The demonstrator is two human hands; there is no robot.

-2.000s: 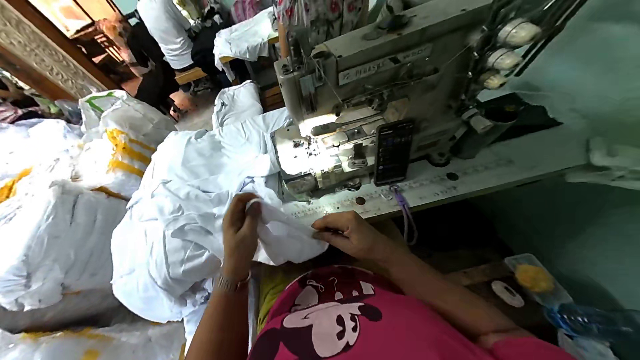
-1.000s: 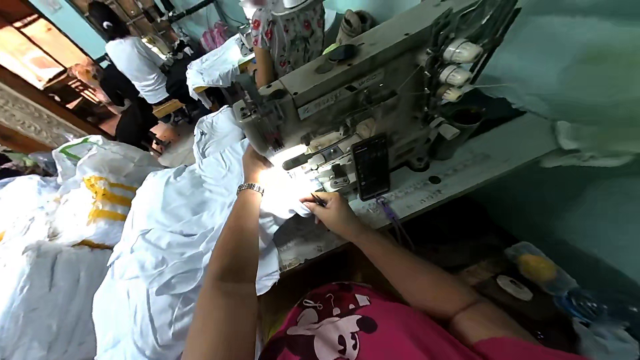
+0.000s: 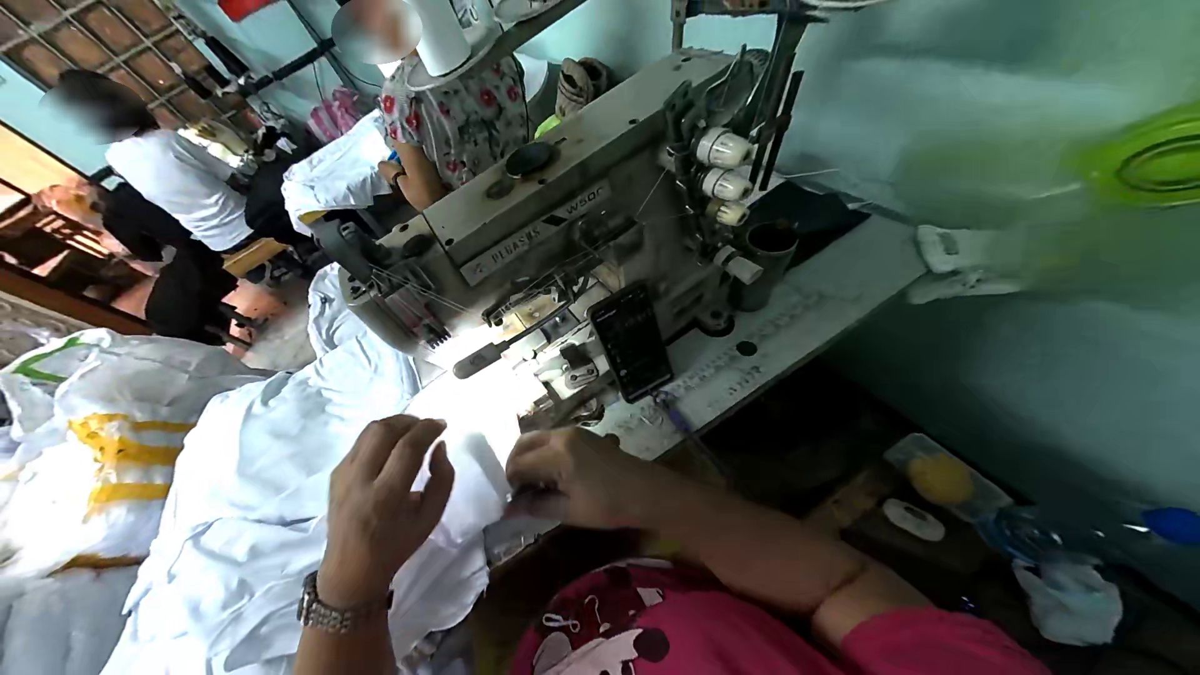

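Note:
A Pegasus industrial sewing machine [image 3: 562, 202] stands on its table, its lamp lighting the needle area. White fabric [image 3: 272, 469] runs from under the needle end down toward my lap. Above this cloth is my left hand [image 3: 384, 497], fingers apart and curved, with a metal-band watch on the wrist. My right hand [image 3: 562, 478] is at the cloth's right edge, fingers curled around a small dark object that is too blurred to name. A smartphone [image 3: 630, 340] leans upright against the machine's front, right of the needles.
Large white sacks with yellow tape [image 3: 141, 459] fill the left side. A teal wall [image 3: 984, 347] bounds the right. Below the table's right edge are a plastic container with something yellow [image 3: 942, 476] and a plastic bottle [image 3: 1022, 534]. Other people sit at work behind the machine.
My left hand has drawn back from the needle area toward me and its fingers have spread. My right hand remains near the table's front edge. The view has shifted.

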